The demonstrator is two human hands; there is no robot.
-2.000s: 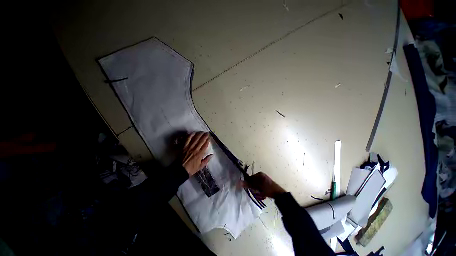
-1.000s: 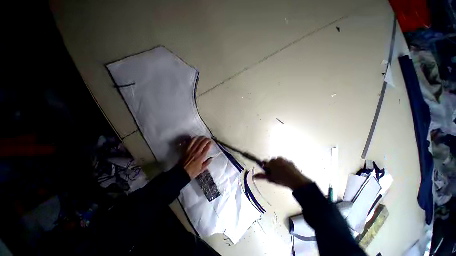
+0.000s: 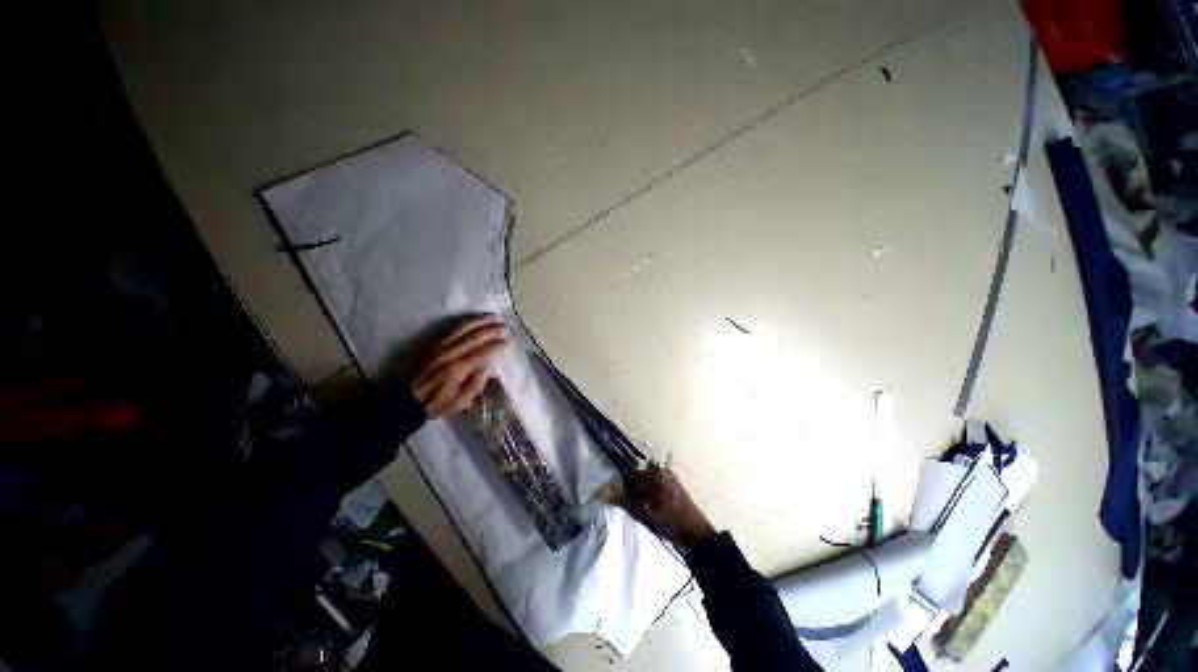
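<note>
A long garment panel (image 3: 407, 250) with a white top and thin dark edge lies on the beige table. A dark, shiny pattern weight (image 3: 520, 462) lies lengthwise on it. My left hand (image 3: 460, 365) rests on the panel, its fingers over the upper end of the weight. My right hand (image 3: 661, 502) is at the panel's right edge, closed around the handles of the fabric shears (image 3: 600, 427). The dark blades point up and left along the curved edge; the handles are mostly hidden in my hand.
On the right lie a green-handled tool (image 3: 876, 520), a pale rolled bundle (image 3: 861, 578), stacked white pieces (image 3: 956, 505) and a yellowish-green weight (image 3: 985, 597). A thin grey strip (image 3: 995, 295) and folded navy fabric (image 3: 1104, 341) lie farther right. Scraps fill the lower left.
My left hand has moved up and left, uncovering more of the weight, which has shifted slightly. My right hand has moved down and left with the shears, closer to the panel edge.
</note>
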